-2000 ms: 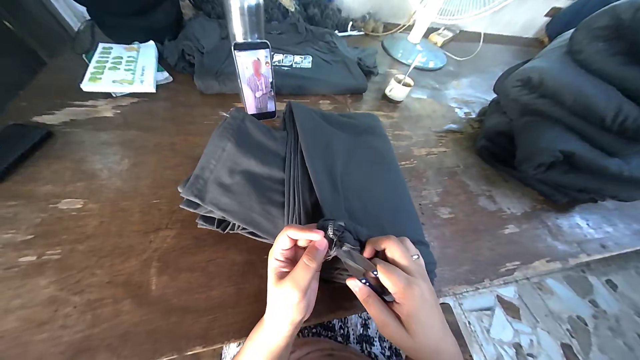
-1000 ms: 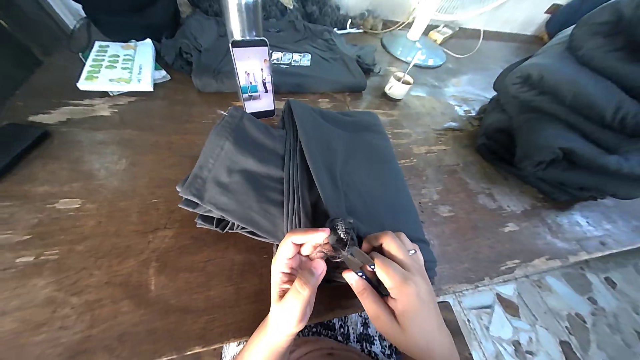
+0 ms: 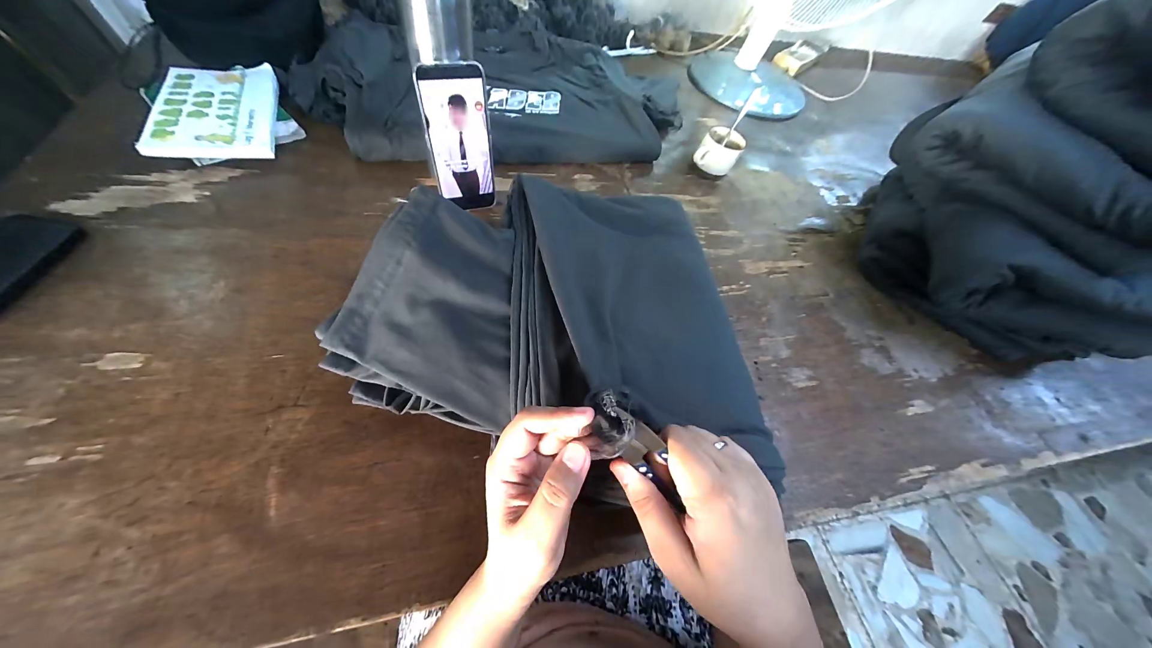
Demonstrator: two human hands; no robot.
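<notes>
Both hands meet over the lower edge of a stack of folded dark grey cloth [image 3: 630, 270] on a wooden table. My left hand [image 3: 537, 490] pinches a small dark, frayed bundle [image 3: 612, 421], perhaps thread or mesh, between thumb and fingers. In my right hand [image 3: 711, 513], which wears a ring, is a small metal tool with a dark, white-dotted handle [image 3: 661, 468]; its flat metal part touches the bundle. Whether it is a knife or small scissors I cannot tell. The fingers partly hide both things.
A smartphone [image 3: 456, 135] stands upright behind the cloth, against a metal cylinder [image 3: 438, 31]. Farther back are a folded dark garment [image 3: 576, 126], a book [image 3: 211, 112], a cup with a spoon [image 3: 719, 151] and a fan base [image 3: 747, 85]. A dark padded heap [image 3: 1026, 198] lies right, a black object [image 3: 31, 256] left.
The fingers of my left hand have shifted slightly around the dark bundle. My right hand keeps its hold on the tool. The picture on the phone screen has changed.
</notes>
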